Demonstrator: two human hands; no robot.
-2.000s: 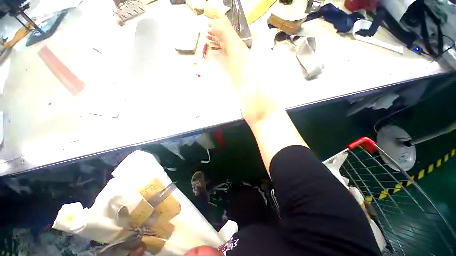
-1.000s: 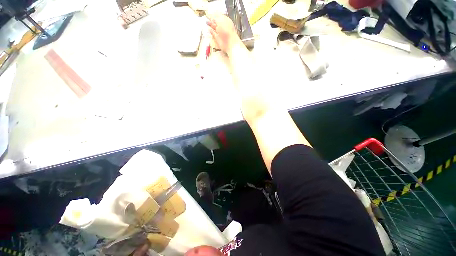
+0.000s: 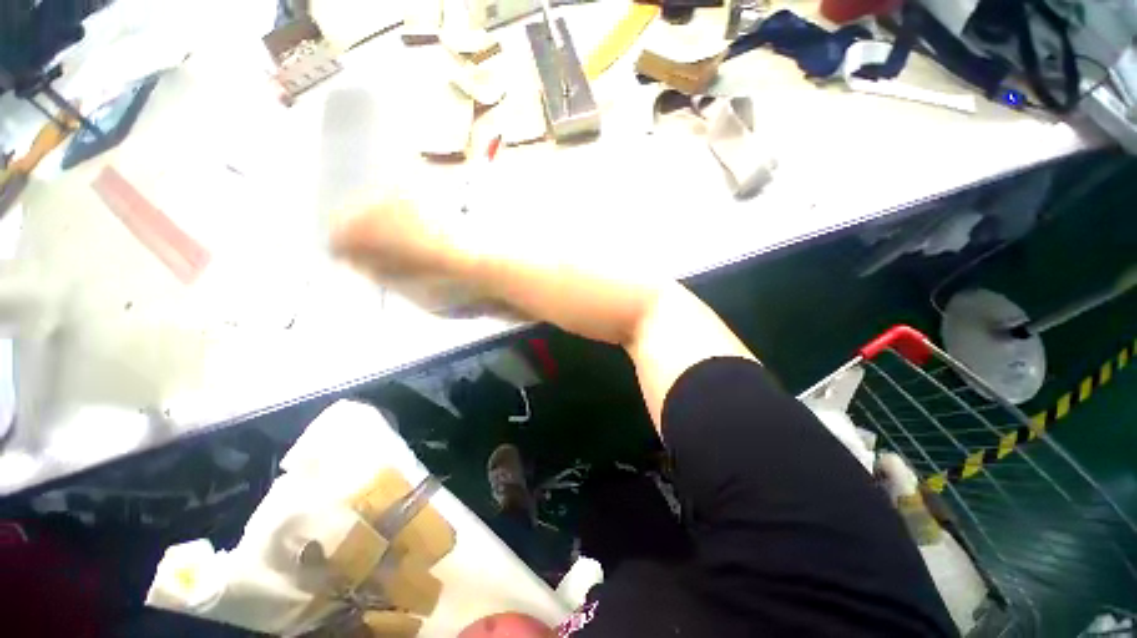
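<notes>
My right hand [image 3: 393, 237] is blurred over the worktable, beside the near end of the grey flat template [image 3: 353, 143]; its fingers and anything in them cannot be made out. A large cream-white fabric bundle [image 3: 455, 530] lies tilted against my body at the lower left. Tan kraft tickets [image 3: 418, 567] and a grey-beige tie strip [image 3: 299, 546] are on it. A small patch of skin shows at the bottom edge over the bundle; I cannot tell if it is my left hand or arm. The left hand's fingers are not visible.
The pale worktable [image 3: 249, 361] carries a metal block [image 3: 567, 100], a pinkish strip [image 3: 150, 224], grey fabric [image 3: 738, 143], tan card pieces [image 3: 680, 69] and navy strips [image 3: 810, 44]. A red-handled wire trolley [image 3: 900, 339] stands at the right. A blurred dark red shape is at the lower left.
My right hand has left the card pieces beside the metal block and moved left and nearer over the table. The fingertips seen earlier by the bundle's tickets no longer show.
</notes>
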